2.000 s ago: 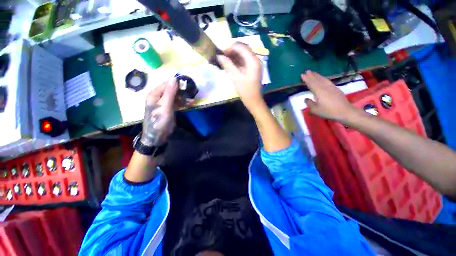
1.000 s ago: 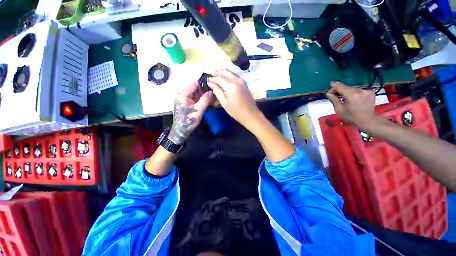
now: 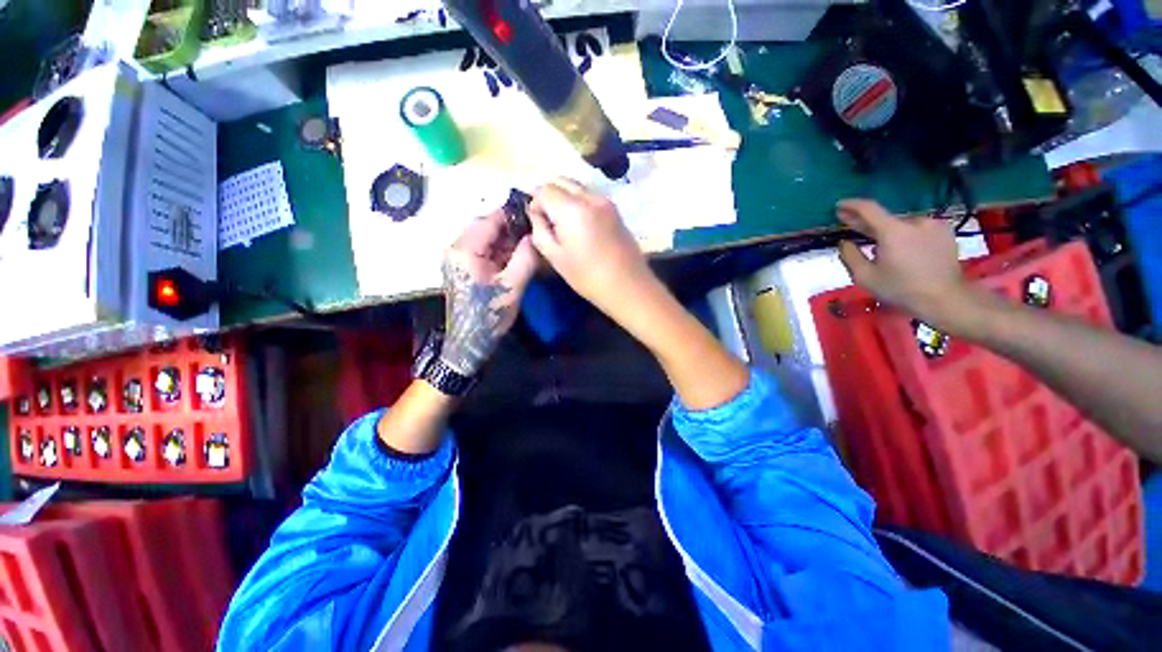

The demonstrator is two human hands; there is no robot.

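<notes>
My left hand (image 3: 487, 261) holds a small dark watch unit (image 3: 516, 210) above the front edge of the bench. My right hand (image 3: 584, 236) is at the unit's right side, its fingertips closed together against it; the fingers hide most of the unit. The dark electric screwdriver (image 3: 542, 79) hangs nose down just above my right hand, and neither hand holds it. A black octagonal bezel (image 3: 398, 192) lies flat on the white paper (image 3: 370, 261), left of my hands. A green roll (image 3: 435, 129) stands behind the bezel.
Another person's hand (image 3: 902, 255) reaches in from the right over red foam trays (image 3: 1007, 420). Red trays with modules (image 3: 117, 420) are at lower left. A white vented box (image 3: 172, 191) with a lit red switch is at left. A black fan (image 3: 867, 97) is at back right.
Two seconds ago my right hand was at the screwdriver's nose; it has moved left to the unit in my left hand. The unit has turned edge-on. The other person's hand has shifted slightly.
</notes>
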